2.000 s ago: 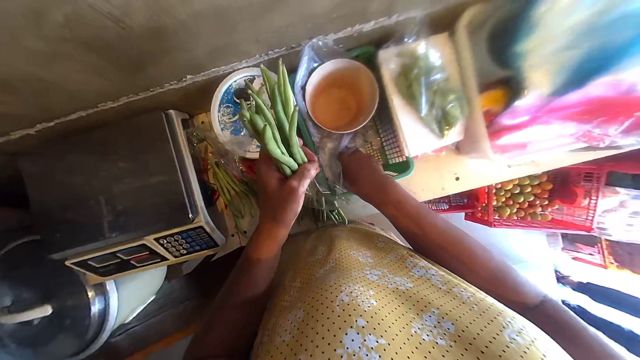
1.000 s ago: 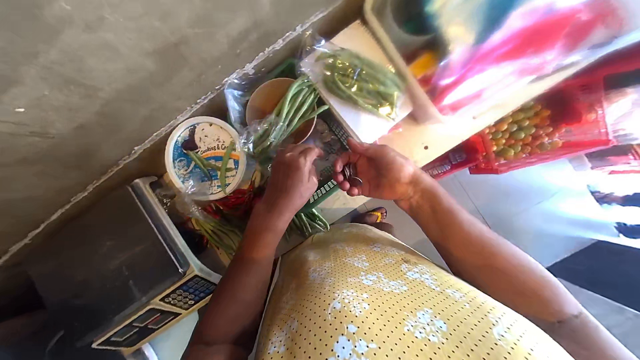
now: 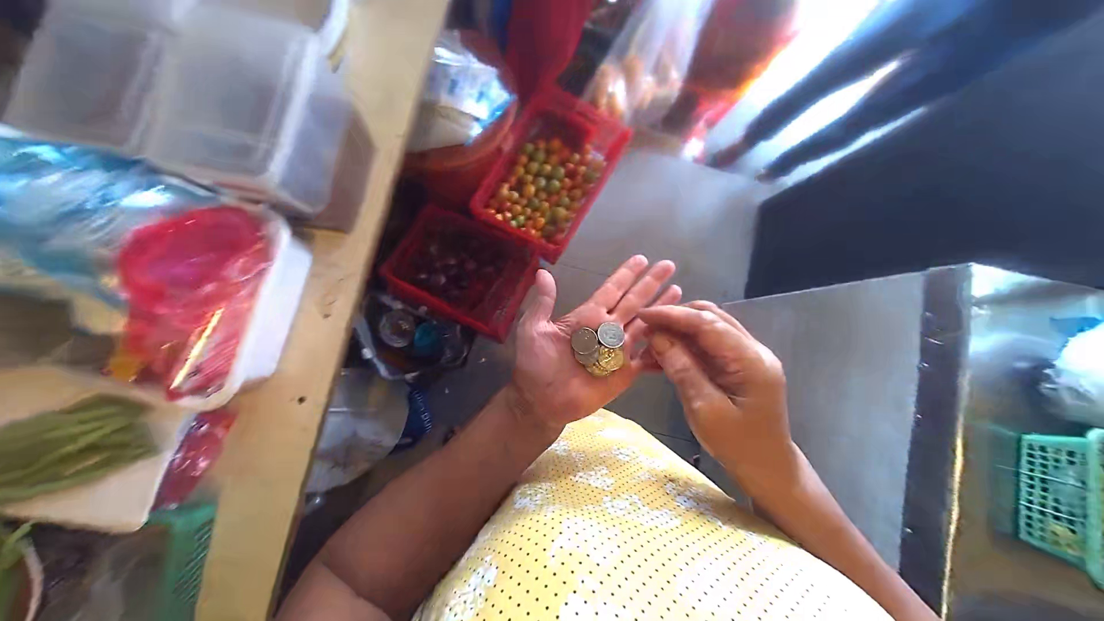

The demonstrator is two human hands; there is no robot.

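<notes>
Palm up near the middle of the view, my left hand (image 3: pixel 573 358) has its fingers spread, with several silver and gold coins (image 3: pixel 602 348) lying in the palm. My right hand (image 3: pixel 724 371) is just to the right, its thumb and forefinger pinched together beside the left fingers. Whether a coin sits between those fingertips cannot be told. Below both hands is the yellow dotted cloth with white flowers (image 3: pixel 621 526) that I wear.
A wooden counter (image 3: pixel 293 388) runs along the left with clear plastic containers (image 3: pixel 216 95) and green beans (image 3: pixel 78 444). Beyond my hands stand a red crate of small tomatoes (image 3: pixel 552 185) and a darker-filled red crate (image 3: pixel 466 267). At right are a metal-edged counter (image 3: pixel 927 414) and green basket (image 3: pixel 1056 500).
The view has swung far to the right, away from the scale. My left hand held green beans two seconds ago; now it lies flat with coins on it.
</notes>
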